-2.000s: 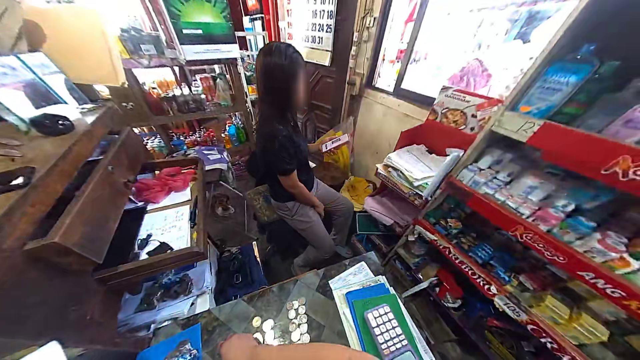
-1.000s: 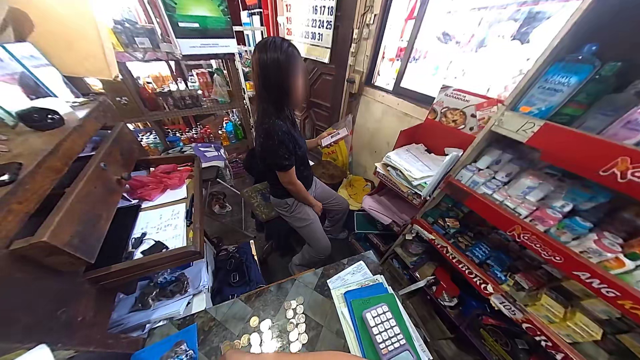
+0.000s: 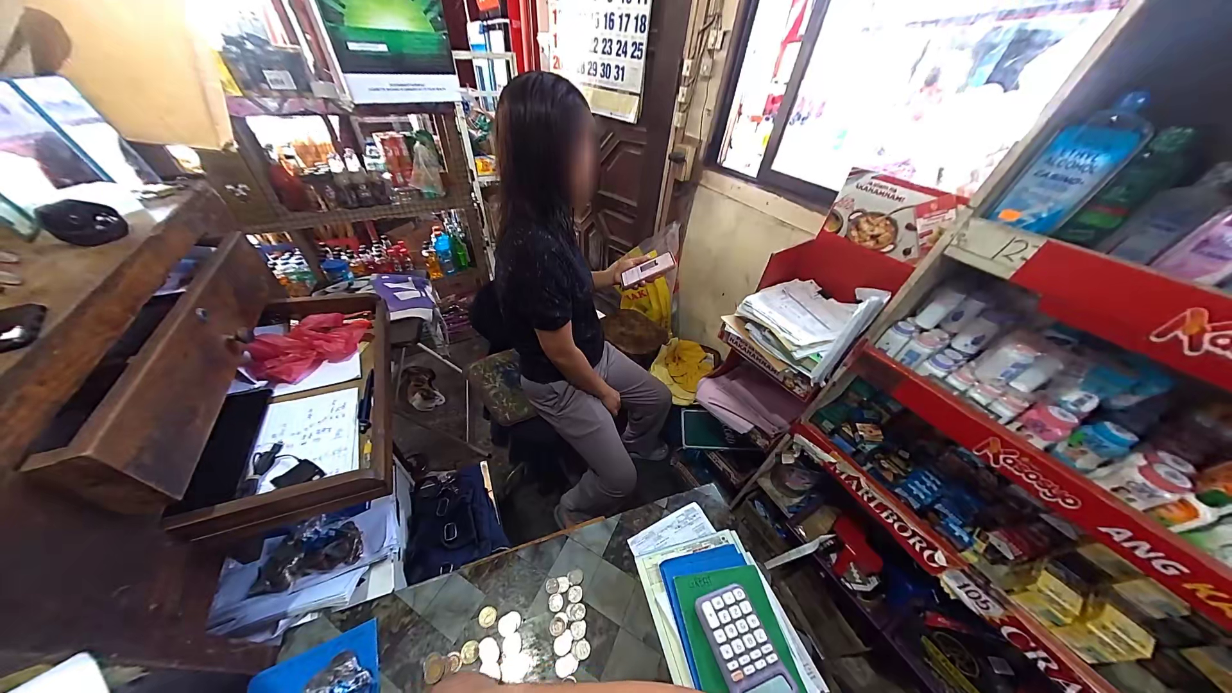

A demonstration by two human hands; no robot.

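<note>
At the bottom edge of the head view, part of a bare hand and forearm shows beside the coins. Only its upper edge is in frame, so whether it is left or right, and what its fingers do, cannot be told. Several coins lie loosely grouped on the dark tiled counter. To their right, more coins form short rows. A grey calculator rests on a green folder, above a blue folder and papers. My other hand is out of view.
A blue item with a clear plastic bag sits at the counter's left. Beyond the counter a person sits on a stool, holding a phone. An open wooden drawer juts out at left; stocked shelves stand at right.
The visible hand and forearm have dropped lower in the view, now mostly cut off by the bottom edge. More of the coins show than two seconds ago.
</note>
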